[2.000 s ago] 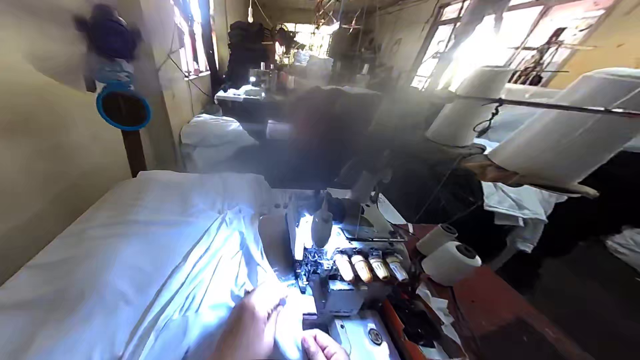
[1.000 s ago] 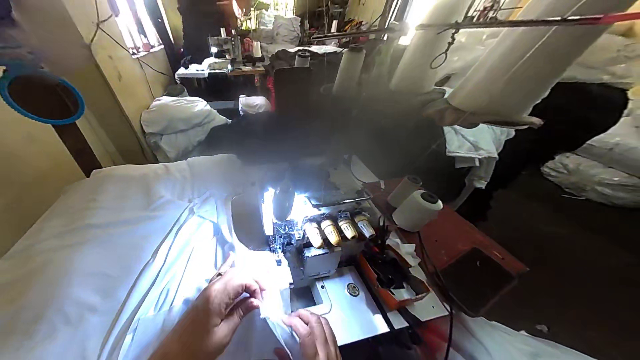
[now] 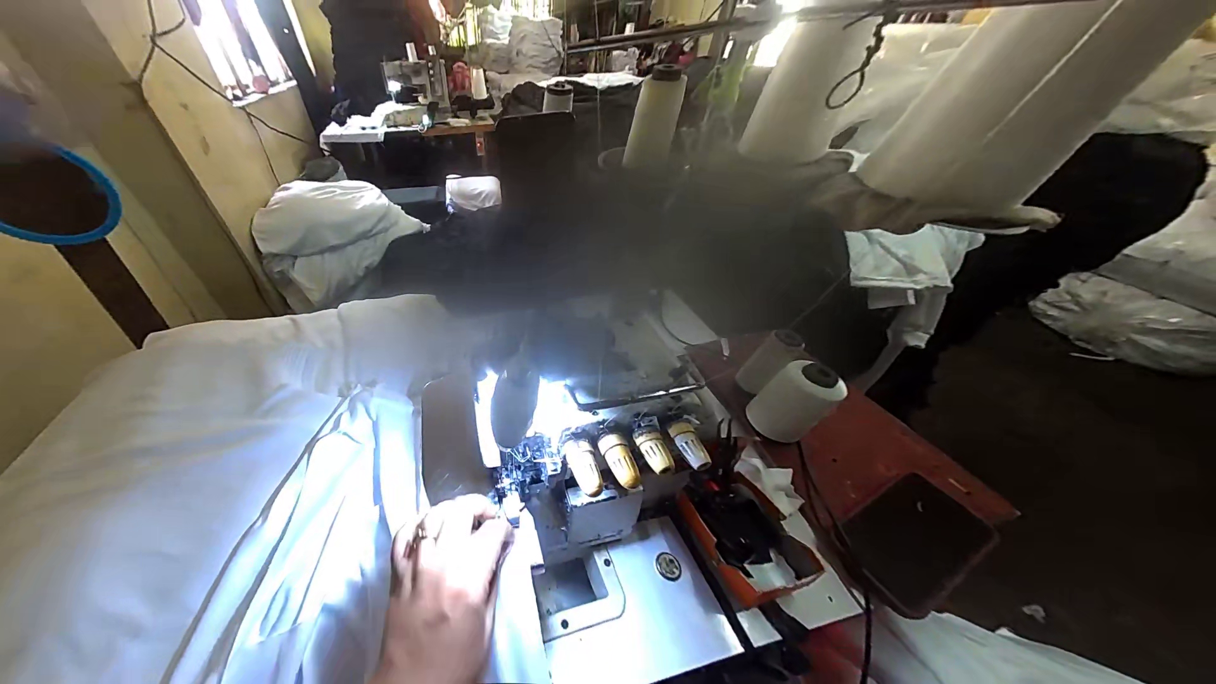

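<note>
My left hand lies on white fabric just in front of the needle area of an overlock sewing machine. Its fingers are bent and close together over the cloth; whether they pinch it is hard to tell. My right hand is out of view. A lamp lights the presser foot brightly. Beside it stand several yellow and white tension knobs. More white fabric spreads in folds to the left of the machine.
An orange tray with dark tools sits right of the machine. Thread cones stand on the red tabletop, near a dark flat pad. Large white cones hang over the upper right. White bundles lie behind.
My right hand, at the cloth beside my left hand in both earlier frames, has gone out of view. My left hand now lies close to the presser foot.
</note>
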